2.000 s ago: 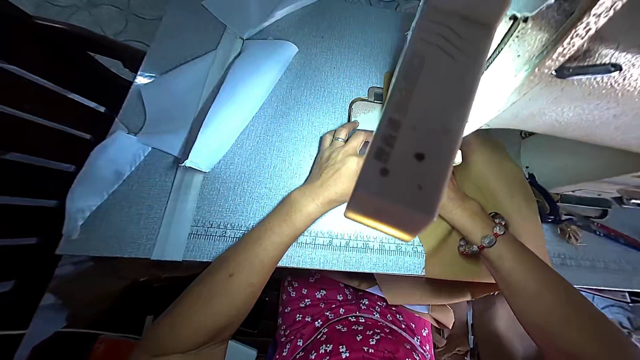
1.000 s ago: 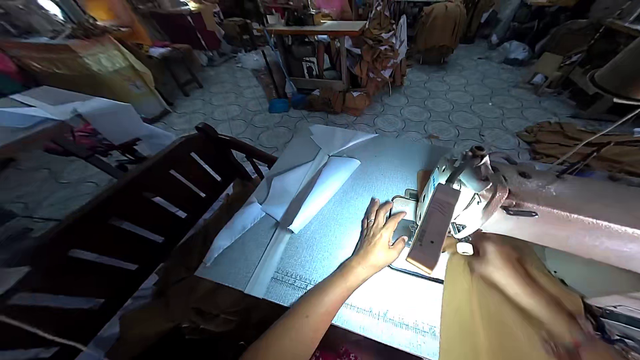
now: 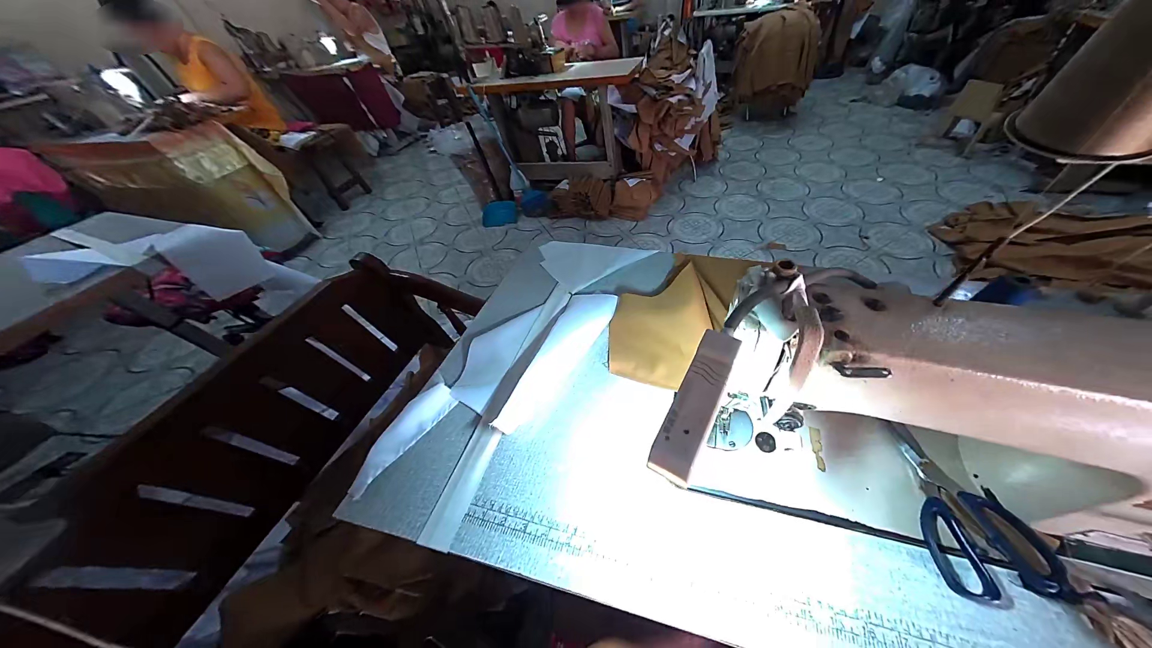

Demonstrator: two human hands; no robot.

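Note:
Neither of my hands shows clearly; only a blurred bit of skin appears at the bottom edge. An industrial sewing machine (image 3: 972, 360) stands on the worktable (image 3: 576, 540), its needle area brightly lit and a box-shaped lamp (image 3: 695, 409) in front of its head. Behind and left of the lamp lies tan cloth (image 3: 661, 333). White cloth or paper pieces (image 3: 558, 360) rest on the table's left part. Scissors with dark blue handles (image 3: 981, 531) lie at the right of the machine bed. Ruler markings run along the near side of the table.
A dark slatted wooden bench (image 3: 270, 423) adjoins the table's left side. Beyond, a person in orange (image 3: 216, 76) and a person in pink (image 3: 583, 31) sit at other tables. Brown cloth piles (image 3: 1053, 238) and a blue dustpan (image 3: 499, 213) are on the tiled floor.
Both hands have left the machine area. The tan cloth, earlier at the right of the needle area, now lies behind and left of the machine head. The view has tilted up since the first frame.

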